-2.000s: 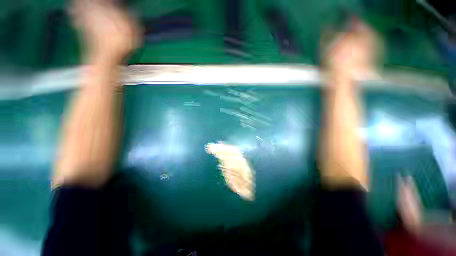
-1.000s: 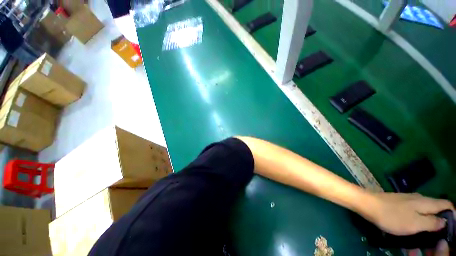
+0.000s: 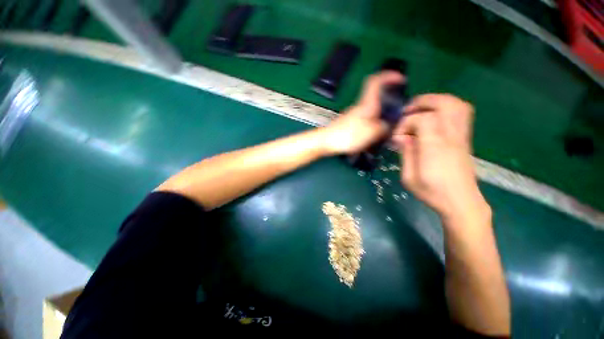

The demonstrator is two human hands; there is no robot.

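My left hand [image 3: 361, 126] is shut on a black device [image 3: 393, 99], held upright above the belt edge rail. My right hand [image 3: 434, 149] is at the device's right side with its fingers bent towards it; blur hides whether the fingers hold a small ring. A pile of tiny cream rings [image 3: 345, 243] lies on the glossy green workbench top [image 3: 285, 218] in front of me. Several single rings [image 3: 379, 185] are scattered between the pile and the device.
Several black devices [image 3: 336, 69] lie on the green conveyor belt [image 3: 424, 33] beyond the pale belt edge rail [image 3: 251, 93]. A grey-white post [image 3: 136, 33] stands by the rail at the left. A red tray [image 3: 586, 30] is at the upper right. A carton [image 3: 56, 314] is at the lower left.
The view has swung to the right from the cartons and floor. My left hand, still on a black device, now shows near the middle, and my right hand and the whole ring pile have come into view.
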